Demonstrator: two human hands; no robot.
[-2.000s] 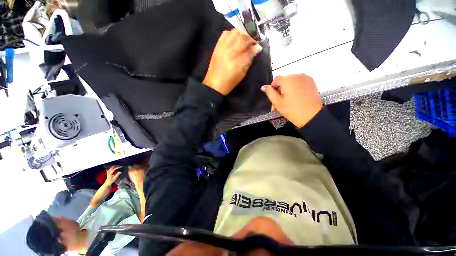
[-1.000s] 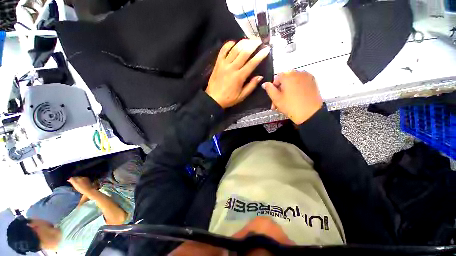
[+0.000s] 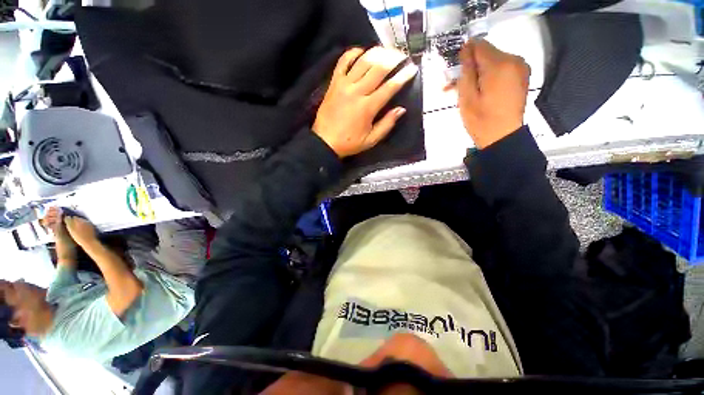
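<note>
The black garment body [image 3: 224,92] lies over the table left of the needle, with pale stitched seam lines showing. My left hand [image 3: 361,100] rests flat on its right part, fingers apart, fingertips close to the presser foot and needle area [image 3: 415,46]. My right hand [image 3: 494,89] is off the garment, raised right of the needle near the machine's metal parts, fingers curled and slightly blurred; whether it holds something cannot be told. The white sewing machine [image 3: 444,17] with a blue stripe is cut by the top edge. A dark ribbed cut panel [image 3: 590,69] lies right of my right hand.
The scissors' handle loops [image 3: 644,68] show faintly at the far right. A blue plastic crate [image 3: 652,208] stands on the floor at right, above a black garment pile [image 3: 637,293]. A seated person [image 3: 100,301] works at lower left beside a grey machine part [image 3: 71,146].
My right hand has left the garment edge and moved up and right past the needle. My left hand stays on the cloth, its fingers more spread than at first. The view has shifted somewhat.
</note>
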